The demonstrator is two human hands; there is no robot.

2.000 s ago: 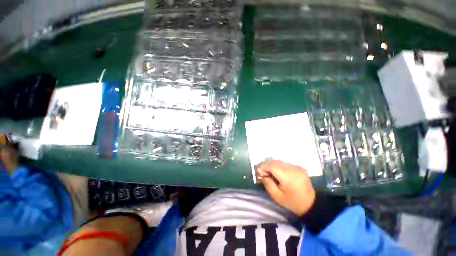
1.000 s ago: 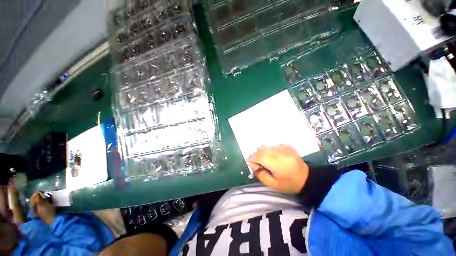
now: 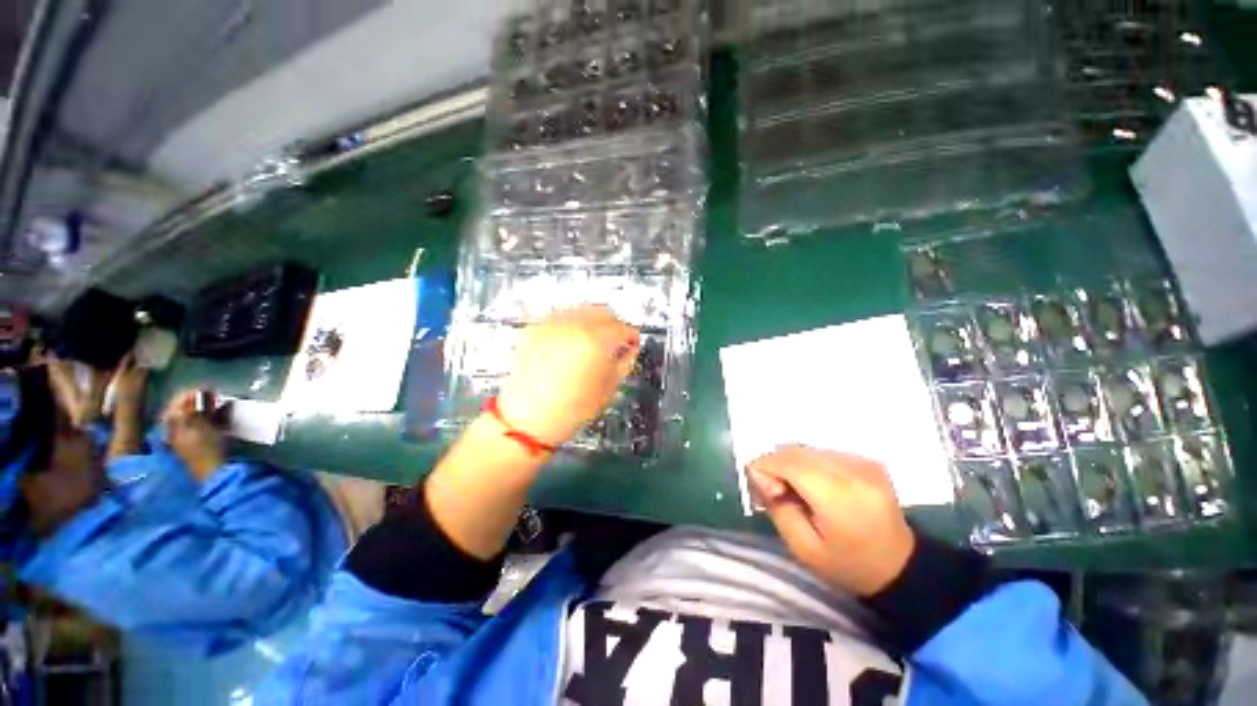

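Note:
My left hand (image 3: 568, 372), with a red band at the wrist, is over the near part of a clear parts tray (image 3: 476, 297). Its fingers are curled in around a small dark piece (image 3: 625, 350) at the fingertips. My right hand (image 3: 838, 516) rests at the near edge of a white sheet (image 3: 827, 400), thumb and fingers pinched. A small dark spot shows at its fingertips, but what it holds is too small to tell. Right of the sheet lies a second clear blister tray (image 3: 1075, 400) with round greenish-grey pieces in its pockets.
Empty-looking clear trays (image 3: 896, 124) lie at the back, a white box (image 3: 1206, 214) at the right. To the left are a blue strip (image 3: 429, 345), another white sheet (image 3: 379, 359) with dark parts and a black tray (image 3: 248, 310). A neighbour in a blue smock (image 3: 207, 538) sits at left.
My left hand has come into view and reached over the clear tray. My right hand stays at the white sheet's near edge. The view has turned, showing more of the neighbour.

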